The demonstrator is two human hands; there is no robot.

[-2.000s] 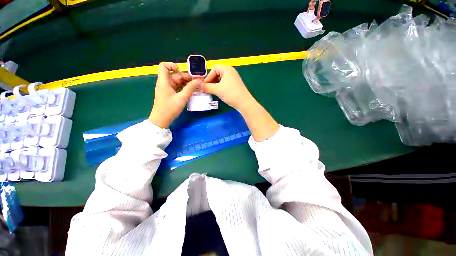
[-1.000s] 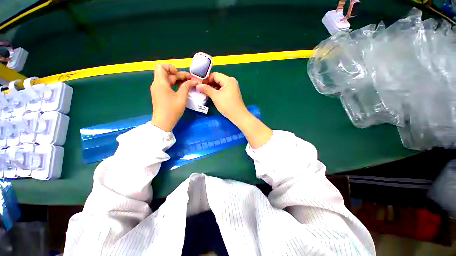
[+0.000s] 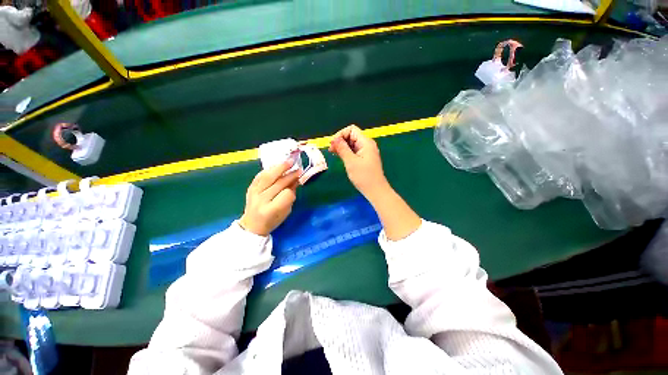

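Note:
My left hand holds a smartwatch on its white stand, tipped on its side at the yellow stripe. The pink rim faces right. My right hand is just right of the watch, apart from it, with thumb and fingertips pinched together. Whether a small thing is between these fingertips cannot be told. A glossy blue film sheet lies on the green table below my hands, partly hidden by my left forearm and sleeve.
Rows of white stands are at the left. A heap of clear plastic covers is at the right. On the dark green belt stand one pink-banded watch on a white stand at left and another stand at upper right. Yellow rails run behind.
My right hand has come off the watch and moved right. My left hand has tipped the watch and stand sideways. The view has tilted up, showing more belt and a watch at left.

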